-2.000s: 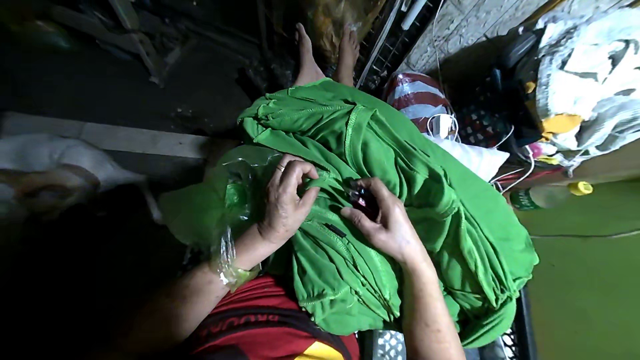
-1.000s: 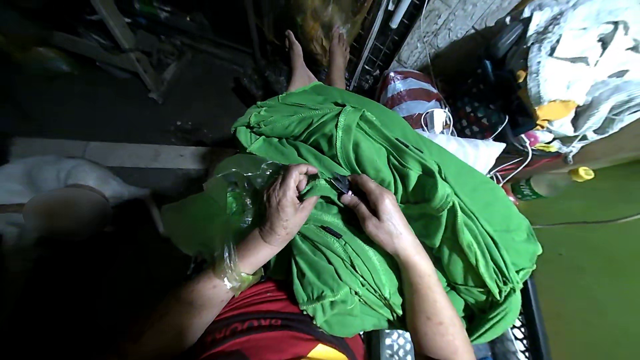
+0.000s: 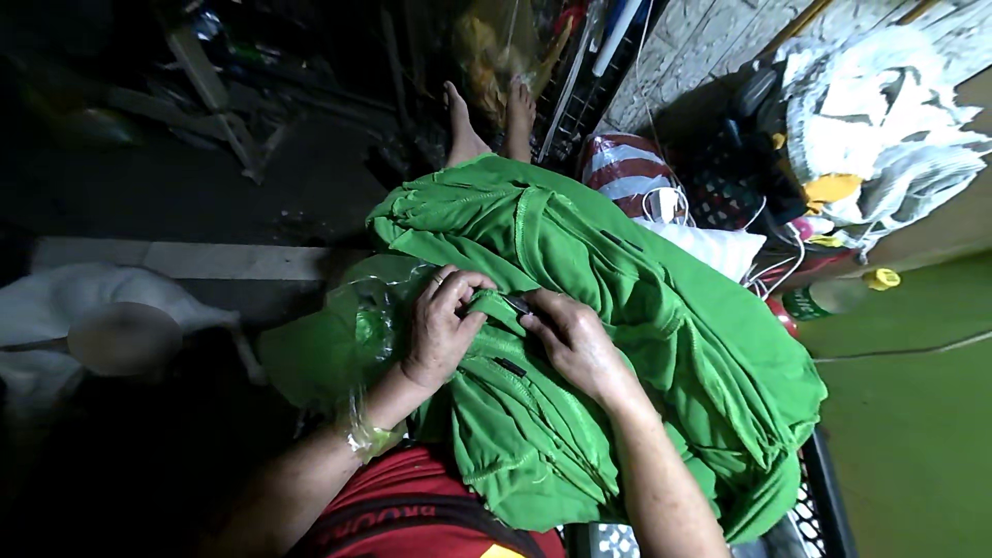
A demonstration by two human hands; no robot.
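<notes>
Green fabric garments (image 3: 573, 232) with stitched seams lie heaped over my lap. My left hand (image 3: 448, 325) pinches a fold of the green cloth, and a ring shows on one finger. Close beside it, my right hand (image 3: 570, 337) holds a small dark tool (image 3: 517, 304) against the same fold; its exact kind is hard to tell. Below the hands a small black tag (image 3: 510, 366) shows on the cloth. A clear plastic bag (image 3: 372, 318) hangs by my left wrist, with green material in it.
Bare feet (image 3: 461, 128) extend beyond the cloth. At right are a striped bundle (image 3: 626, 167), a white cable (image 3: 666, 205), a white sack (image 3: 860, 116) and a plastic bottle with a yellow cap (image 3: 882, 279). A white animal (image 3: 116, 310), apparently a dog, lies at left.
Both hands stay at the same area of cloth with small finger shifts. The black tag below them shows more plainly than two seconds ago.
</notes>
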